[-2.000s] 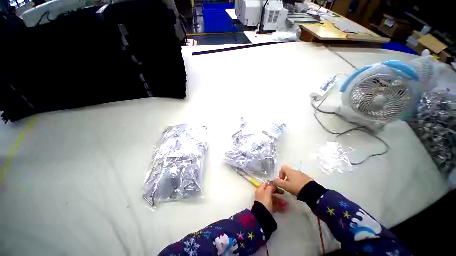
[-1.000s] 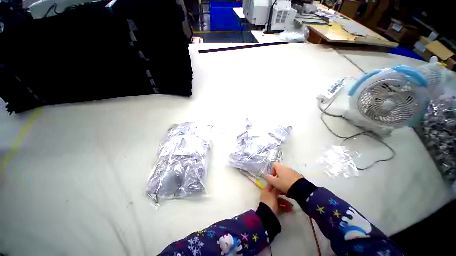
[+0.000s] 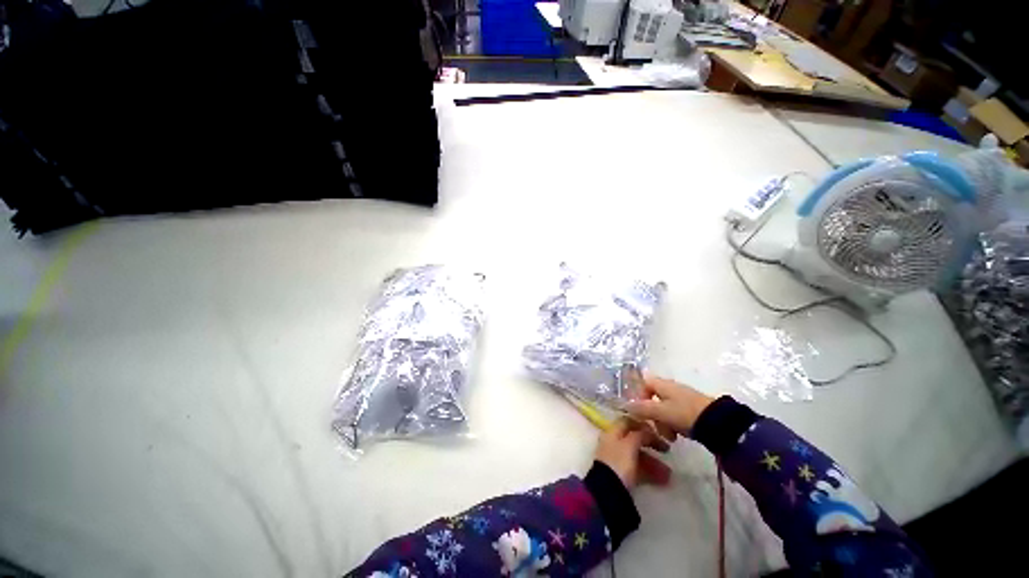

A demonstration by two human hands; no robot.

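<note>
A clear bag of silver hardware (image 3: 592, 333) lies in front of me. My right hand (image 3: 674, 406) pinches its lower right corner. My left hand (image 3: 627, 452) is just below, fingers bent and almost touching the right fingertips; what it holds is hidden. A thin tool with a yellow handle (image 3: 595, 416) runs from the bag's lower edge to my left fingers. I cannot tell whether it is gripped. A second, larger clear bag of hardware (image 3: 412, 359) lies flat to the left.
Small clear plastic scraps (image 3: 767, 361) lie at right, beside a grey cord. A white and blue fan (image 3: 891, 235) and a power strip (image 3: 758, 200) stand behind them. Grey glittering hardware (image 3: 999, 316) is at the far right. A black stack (image 3: 214, 113) fills the back left. A red cord (image 3: 722, 519) hangs below my right wrist.
My right hand moved from beside my left fingers to the bag's lower corner and remains there, now lower and closer to my left hand. The view has shifted slightly.
</note>
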